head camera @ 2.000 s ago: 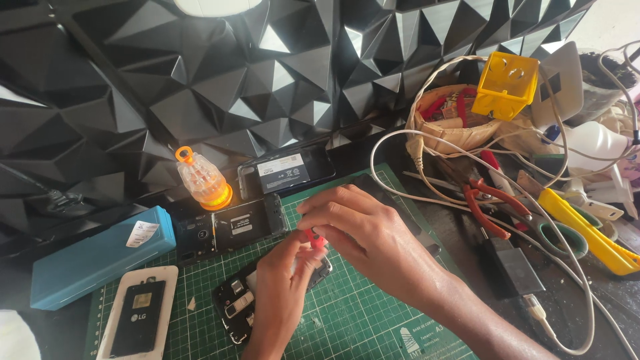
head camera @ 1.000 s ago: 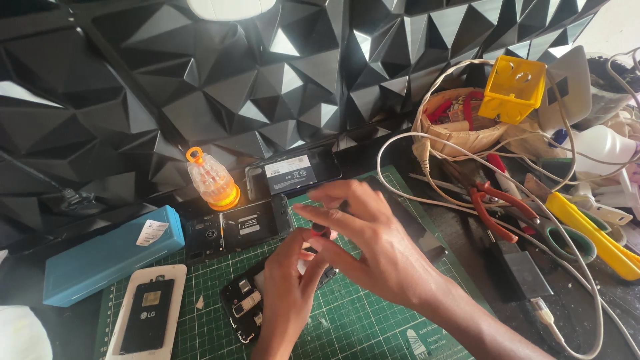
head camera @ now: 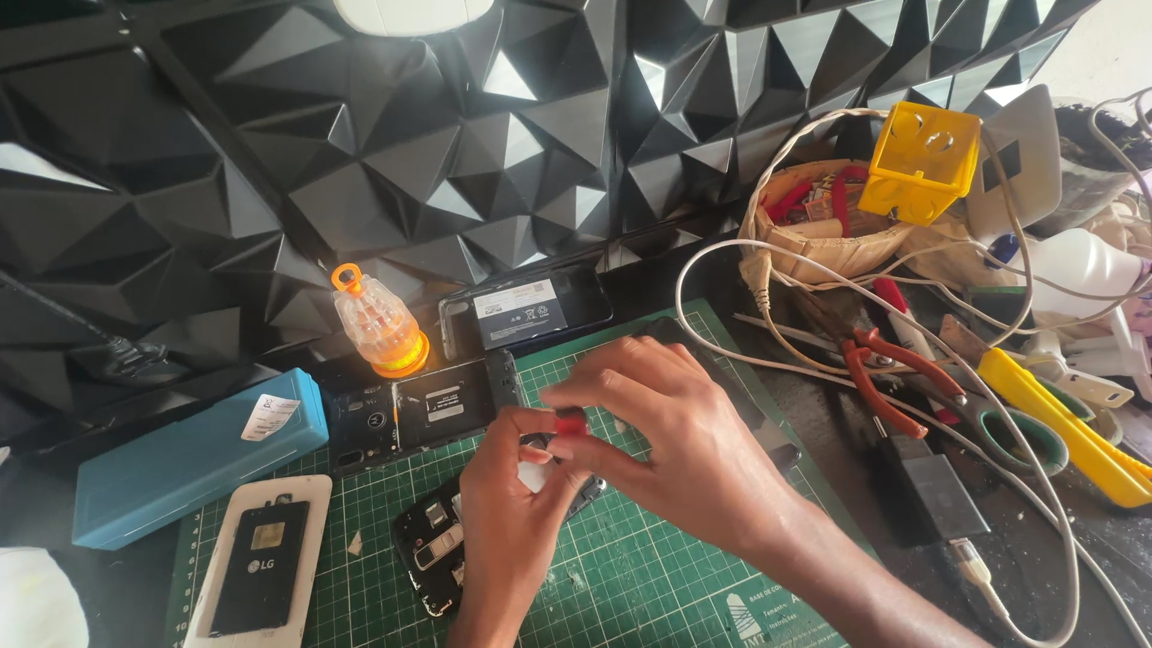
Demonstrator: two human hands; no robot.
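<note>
Both hands meet above a green cutting mat. Between their fingertips is a small red and black cylindrical piece, its kind unclear. My right hand pinches it between thumb and fingers from the right. My left hand touches it from the left, thumb and forefinger close together. Below my left hand lies an opened phone with its inner parts showing, partly hidden by the hand. Behind the hands are a dark phone housing and a phone battery on a black phone part. An LG battery lies on a white phone cover at left.
A clear bit holder with orange base stands behind the mat. A blue box lies left. At right are a wicker basket, a yellow electrical box, red-handled pliers, a black power adapter and looping white cables. A faceted black panel rises behind.
The fingers have shifted around the small piece, whose red part shows again after being mostly hidden one second ago. Both hands stay close together over the mat.
</note>
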